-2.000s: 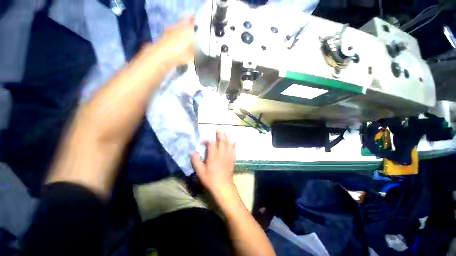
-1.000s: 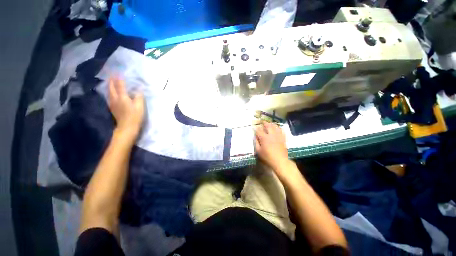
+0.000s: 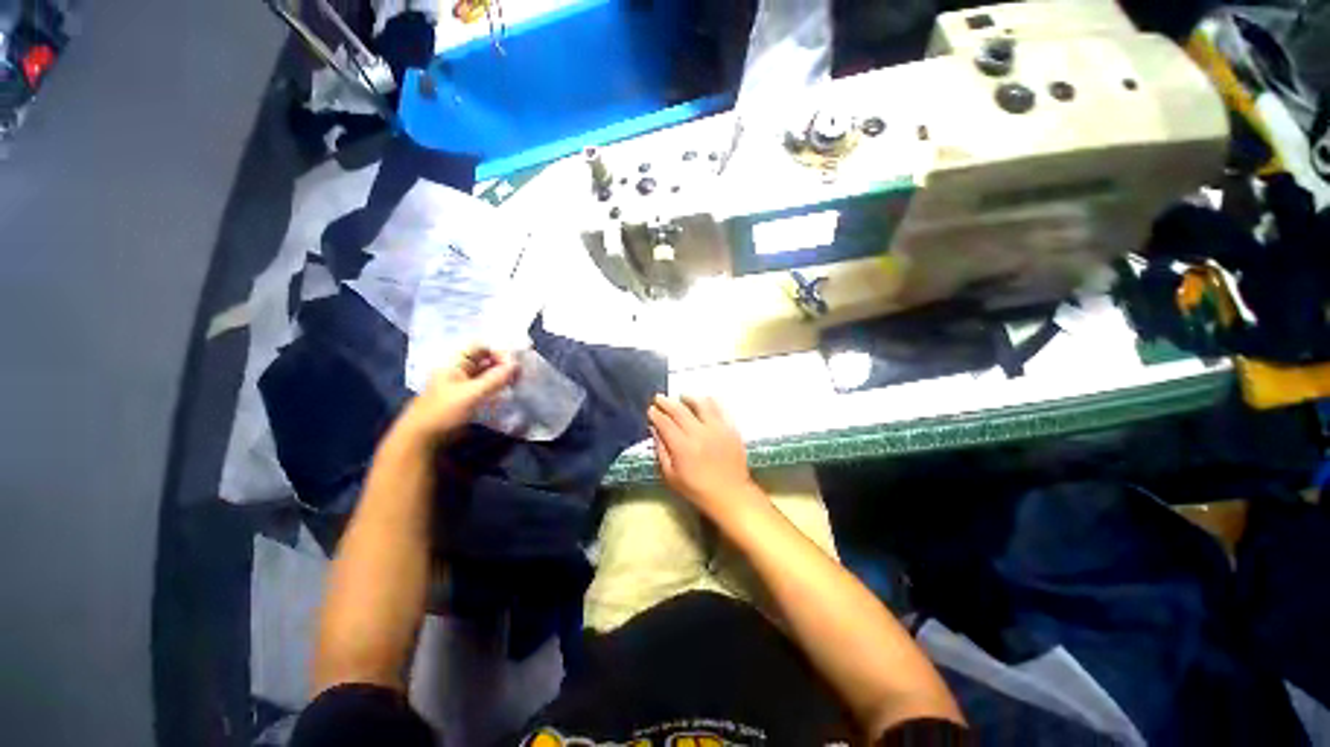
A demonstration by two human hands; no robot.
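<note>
The navy shell fabric (image 3: 595,382) lies at the left end of the white table and hangs over its front edge. A pale quilted lining piece (image 3: 537,401) is folded over the navy. My left hand (image 3: 464,391) pinches the pale lining between thumb and fingers. My right hand (image 3: 700,450) rests at the table's front edge, its fingertips on the right edge of the navy fabric; whether it grips is unclear. The cream sewing machine (image 3: 1072,161) stands behind, its presser foot area (image 3: 659,277) washed out by the lamp. Thread snips (image 3: 807,293) lie right of the needle.
A blue bin (image 3: 584,88) stands behind the table. A black box (image 3: 919,355) lies right of the needle. Dark cloth with a yellow-orange item (image 3: 1284,382) is at the table's right end. Navy and pale panels (image 3: 1087,584) are heaped at lower right, and more hang at left.
The pale work that lay flat across the table is now folded back, with navy showing. My left hand has moved right and taken hold of the lining. My right hand has moved left.
</note>
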